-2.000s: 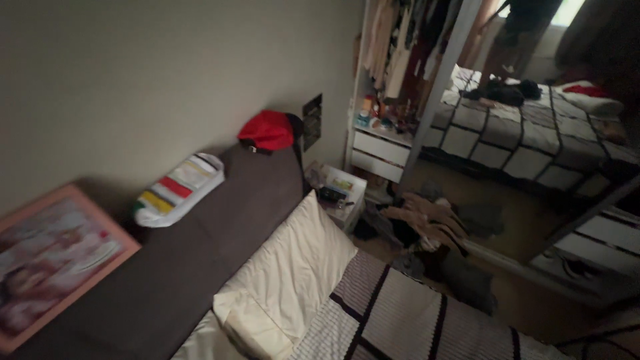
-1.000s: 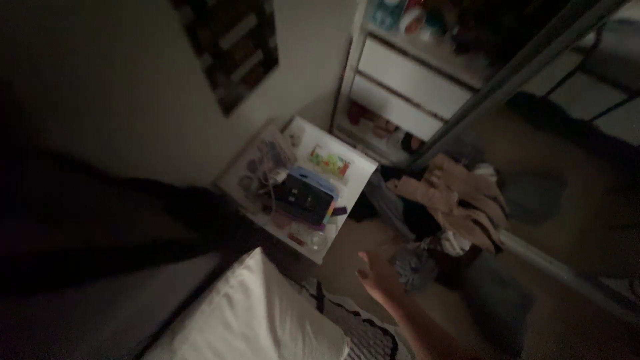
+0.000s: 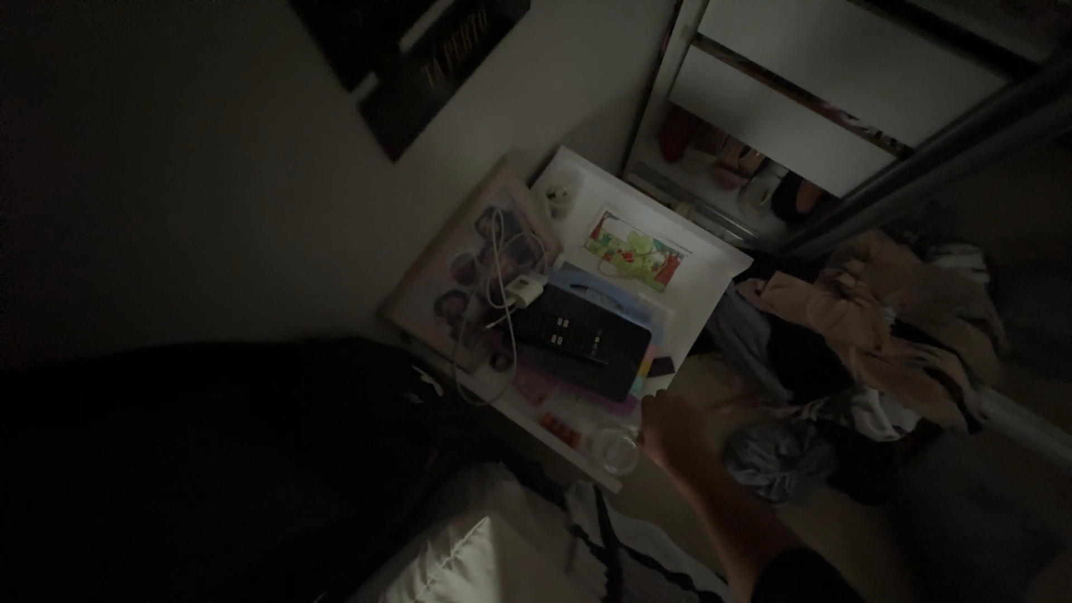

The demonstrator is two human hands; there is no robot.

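My right hand (image 3: 670, 427) is at the front right edge of a white bedside table (image 3: 712, 255), its fingers beside a clear drinking glass (image 3: 616, 450). Whether the fingers touch the table or the glass is too dark to tell. On the table a black device with small lit displays (image 3: 582, 339) lies over a blue item (image 3: 599, 286) and coloured papers. A white charger plug (image 3: 524, 290) with a looped cable rests over a photo print (image 3: 469, 268). Farther back lies a card with a green and red drawing (image 3: 638, 249). My left hand is not in view.
Clothes (image 3: 863, 318) lie heaped on the floor to the right, beside a sliding-door track. White drawers (image 3: 779, 109) stand behind the table, with shoes (image 3: 729, 163) below. A pale pillow (image 3: 469, 561) and dark headboard (image 3: 209, 469) are at lower left. A dark poster (image 3: 435, 75) hangs on the wall.
The view has moved in from the bed to the bedside table, and the picture has darkened. My right hand, absent at first, has come from over the floor to the table's edge by the glass.
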